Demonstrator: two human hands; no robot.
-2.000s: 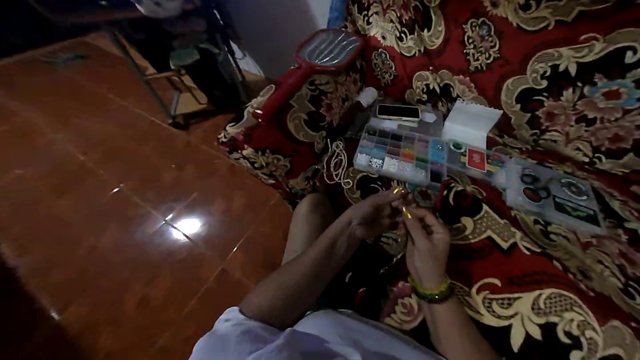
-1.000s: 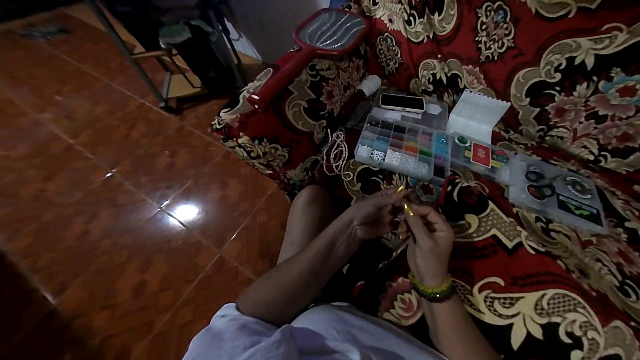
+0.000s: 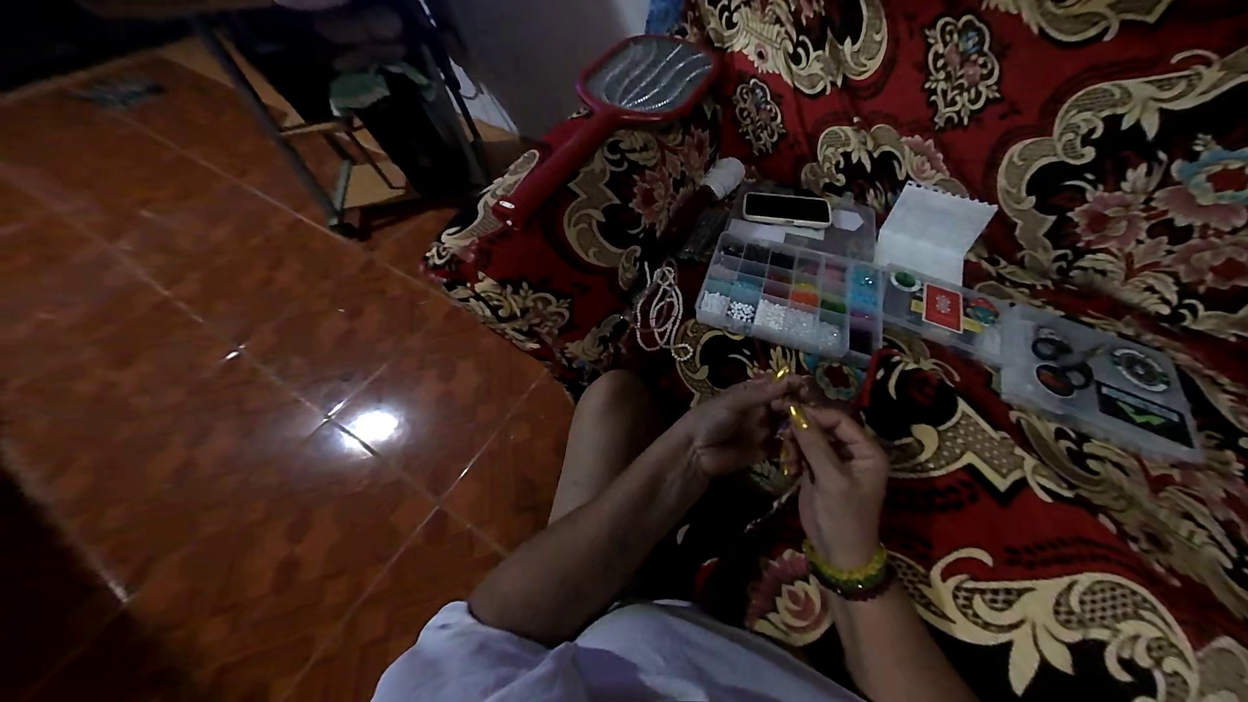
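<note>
My left hand (image 3: 743,425) and my right hand (image 3: 840,453) meet over my lap, fingertips pinched close together. Whatever lies between the fingertips is too small and dark to make out. A thin beaded strand (image 3: 775,507) seems to hang below them. Yellow-green and dark beaded bracelets (image 3: 853,575) circle my right wrist. Just beyond the hands lies a clear plastic compartment box (image 3: 780,302) of beads in many colours. To its left, a loose pale bead strand (image 3: 659,310) rests on the patterned sofa cover.
A phone (image 3: 786,209) lies behind the bead box, near a white thread spool (image 3: 723,178) and a folded white paper (image 3: 936,232). Scissors (image 3: 1063,363) sit on a plastic case (image 3: 1111,414) at the right. A red electric fly swatter (image 3: 609,107) rests across the sofa arm.
</note>
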